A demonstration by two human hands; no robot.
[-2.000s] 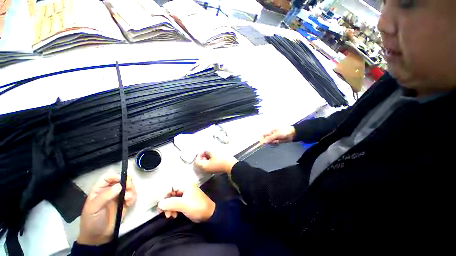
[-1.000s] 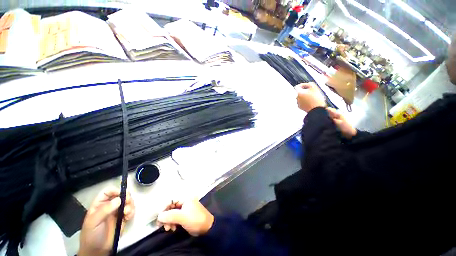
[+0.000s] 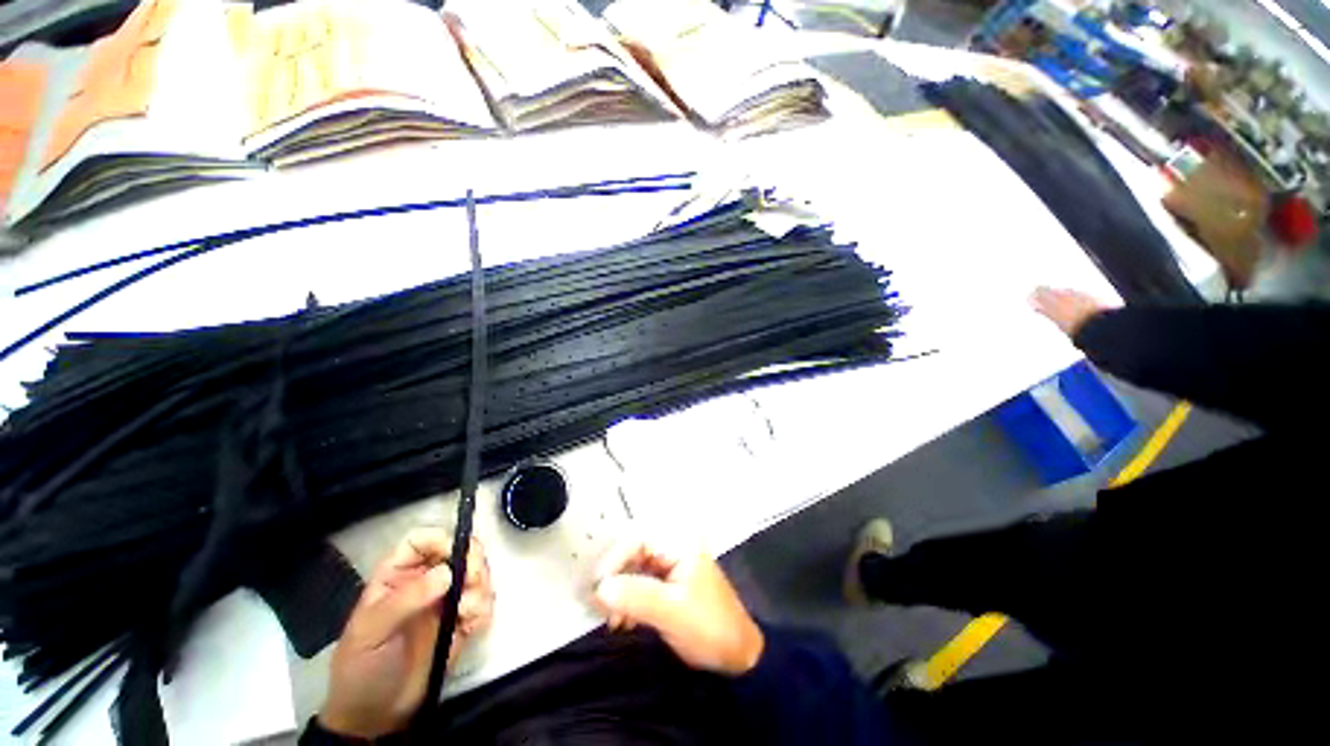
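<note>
My left hand (image 3: 401,627) is closed on a long thin black leather strap (image 3: 476,364), held upright in front of the strap bundle. My right hand (image 3: 674,601) is to its right, over the near edge of the table, with fingers and thumb drawn together; whether something thin is between the fingertips cannot be told. A small round pot (image 3: 535,497) with dark contents stands on the pale board between and beyond my hands. The wide bundle of black straps (image 3: 613,328) lies across the table behind the pot, with a dark band (image 3: 234,496) draped over its left part.
Two separate straps (image 3: 292,222) lie beyond the bundle. Stacks of sheets (image 3: 365,73) line the table's back. Another black bundle (image 3: 1072,175) lies farther right. A person in dark clothes stands at the right, one hand (image 3: 1068,309) at the table edge. A blue bin (image 3: 1069,423) is below.
The view has turned, so the table shows farther right. The other person has moved away to the right, uncovering the floor and blue bin. My left hand still holds the strap upright.
</note>
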